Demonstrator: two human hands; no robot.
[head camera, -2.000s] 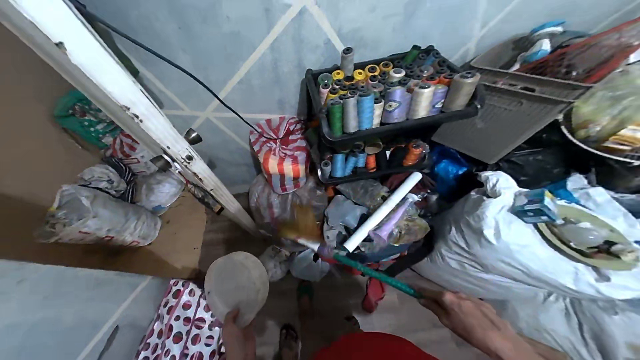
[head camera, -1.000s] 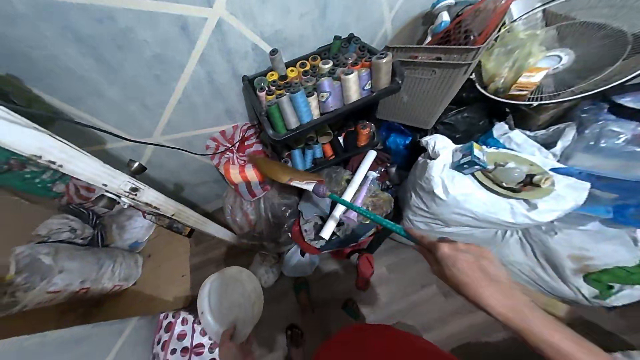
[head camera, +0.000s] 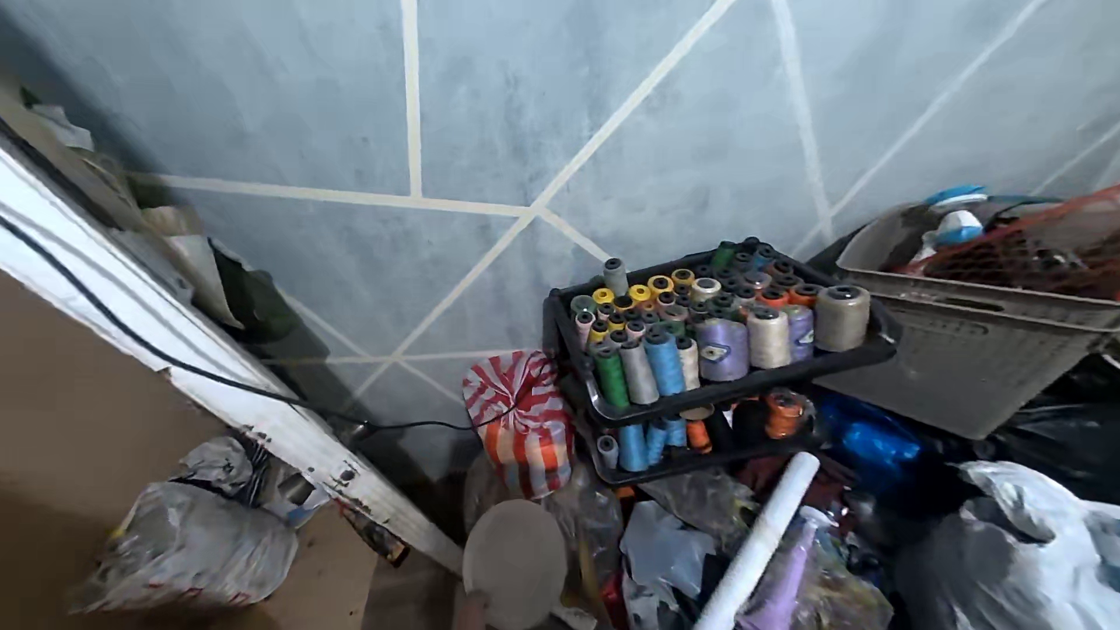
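At the lower middle, the fingers of my left hand (head camera: 471, 611) show at the edge of a pale round lid or plate (head camera: 515, 563), which they grip. The lid is beside clear plastic bags and below a red-and-white striped plastic bag (head camera: 518, 424). My right hand is out of view, and the green-handled brush cannot be made out. To the right of the striped bag, a black two-tier rack (head camera: 669, 405) holds many thread spools, among them a green cone (head camera: 611, 376) and a purple one (head camera: 723, 348).
A white roll (head camera: 761, 547) leans over bagged items at the lower right, near a white sack (head camera: 1019, 560). A grey plastic crate (head camera: 971, 350) sits right of the rack. At left, a worn white post (head camera: 289, 411) slants down with a black cable across it; plastic-wrapped bundles (head camera: 197, 542) lie beyond.
The view has swung up toward the wall. The right hand with the green-handled brush has gone out of view. My left hand and the lid now appear just below the striped bag.
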